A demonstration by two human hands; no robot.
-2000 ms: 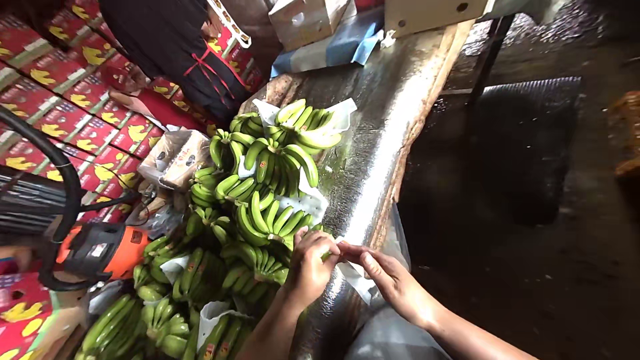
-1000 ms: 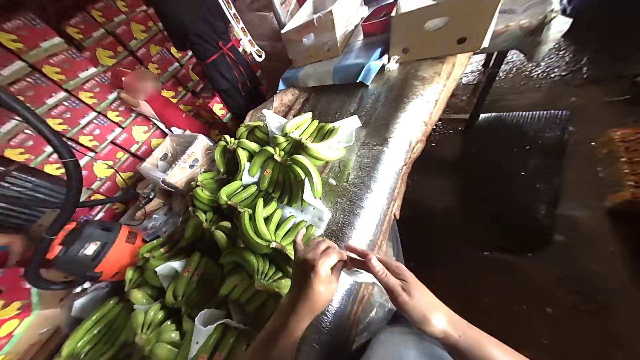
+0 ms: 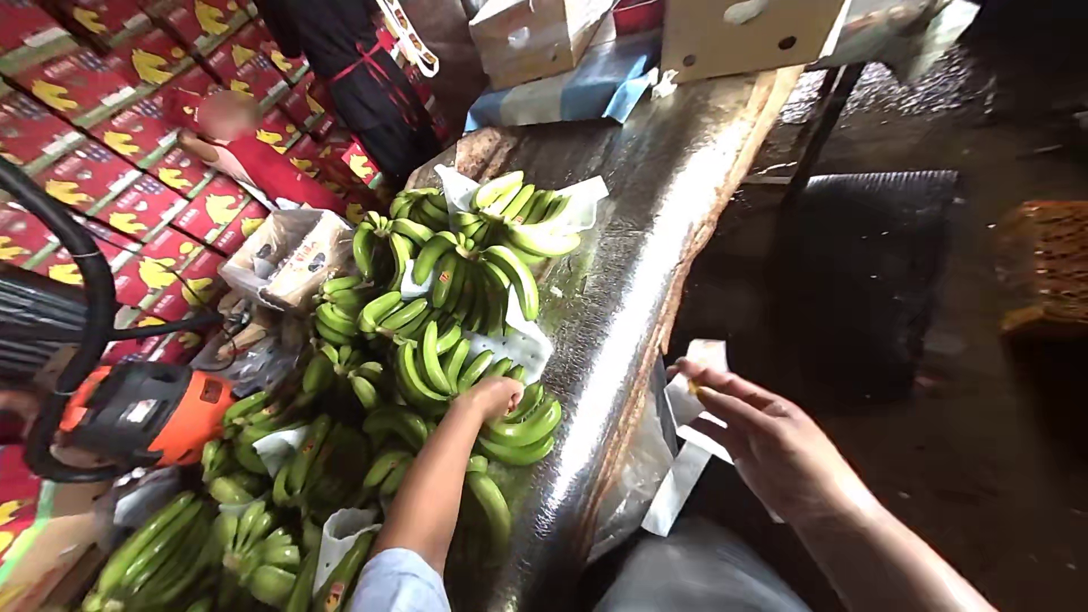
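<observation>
Green banana bunches (image 3: 433, 357) lie heaped along the left side of a wet metal-covered table (image 3: 629, 280), some with white perforated sheets (image 3: 518, 348) between them. My left hand (image 3: 493, 398) reaches onto a bunch (image 3: 527, 429) near the table's middle; its fingers are curled at the stem end, and their exact hold is hidden. Beyond the table's right edge is my right hand (image 3: 756, 425), its fingers beside a white paper strip (image 3: 680, 484) that hangs down. Something small and yellowish shows at the fingertips. Whether the fingers pinch the strip cannot be made out.
An orange and black vacuum-like machine (image 3: 144, 421) with a black hose stands at left. Stacked red cartons (image 3: 119, 144) fill the back left, where two people stand. Cardboard boxes (image 3: 748, 38) and a blue sheet (image 3: 552, 102) are at the table's far end. An orange crate (image 3: 1050, 263) sits at right.
My hands were together over the table's edge; now they are apart. The left has moved onto a banana bunch, and the right has moved out beside the white strip.
</observation>
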